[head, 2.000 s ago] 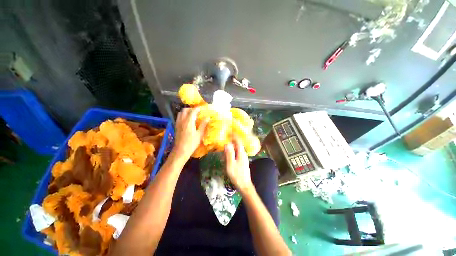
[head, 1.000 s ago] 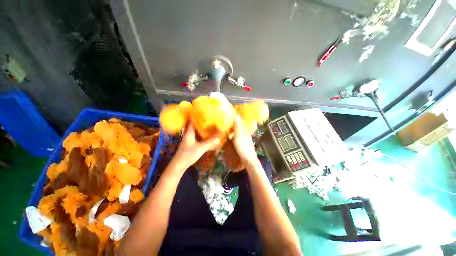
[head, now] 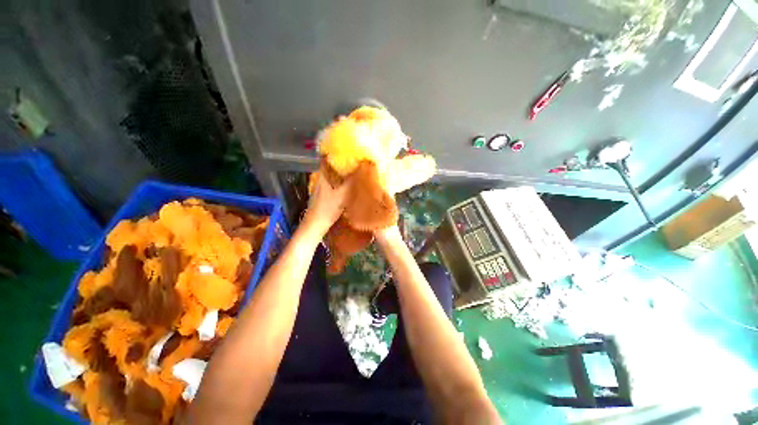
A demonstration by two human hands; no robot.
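Observation:
A plush toy (head: 366, 170), fuzzy orange-yellow and brown and plump-looking, is held up in front of the grey machine, over the gap between my knees. It covers the filling nozzle, so I cannot tell whether the nozzle is inside it. My left hand (head: 327, 202) grips its left side, with the fingers partly hidden by the plush. My right hand (head: 387, 236) is at its lower right side, with the fingers mostly hidden behind brown fabric.
A blue crate (head: 277, 217) of orange and brown skins with white flaps stands at my left. A weighing scale (head: 490, 245) stands right of my knees. White fluff (head: 532, 309) lies on the green floor near a dark stool frame (head: 588, 371). A carton (head: 706, 224) is at far right.
The toy has moved up against the machine front and turned, showing more brown side. It now covers the nozzle, which showed before. Both hands have shifted around it and still hold it.

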